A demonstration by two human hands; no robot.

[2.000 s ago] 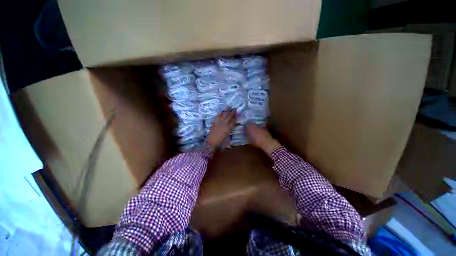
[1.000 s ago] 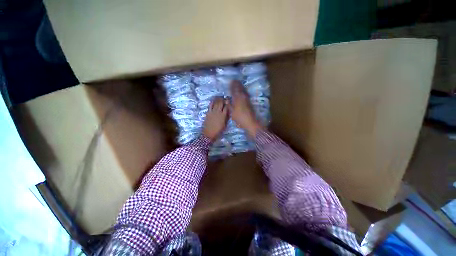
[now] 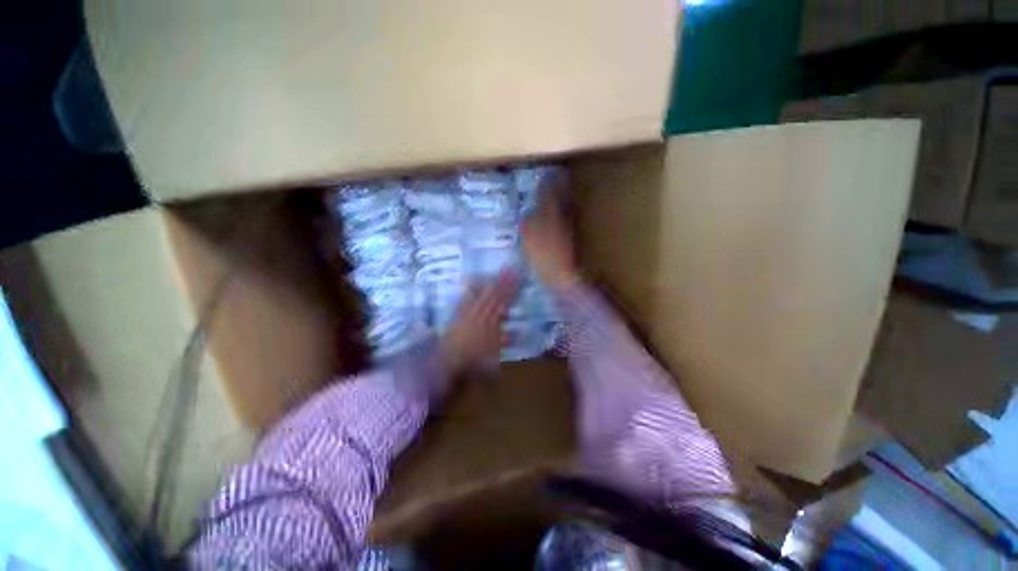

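An open brown shipping carton (image 3: 781, 268) stands in front of me with its flaps spread. Bagged products (image 3: 385, 262), whitish packets, lie in tight rows on its inside. My left hand (image 3: 480, 323) is over the near middle of the rows, blurred. My right hand (image 3: 547, 240) is over the right-hand row near the carton's right inner wall, also blurred, with its fingertips hard to make out. Whether either hand grips a packet cannot be told.
White sheets (image 3: 34, 446) lie at the left edge. A thin dark cord (image 3: 184, 413) curves across the left flap. Brown boxes (image 3: 943, 167) stand at the upper right. Cardboard pieces (image 3: 938, 363) and a blue item (image 3: 832, 549) lie at the lower right.
My right hand has moved right, onto the right-hand row. My left hand has moved down towards the near edge of the rows. The whole view has shifted a little, with the carton lower and further left.
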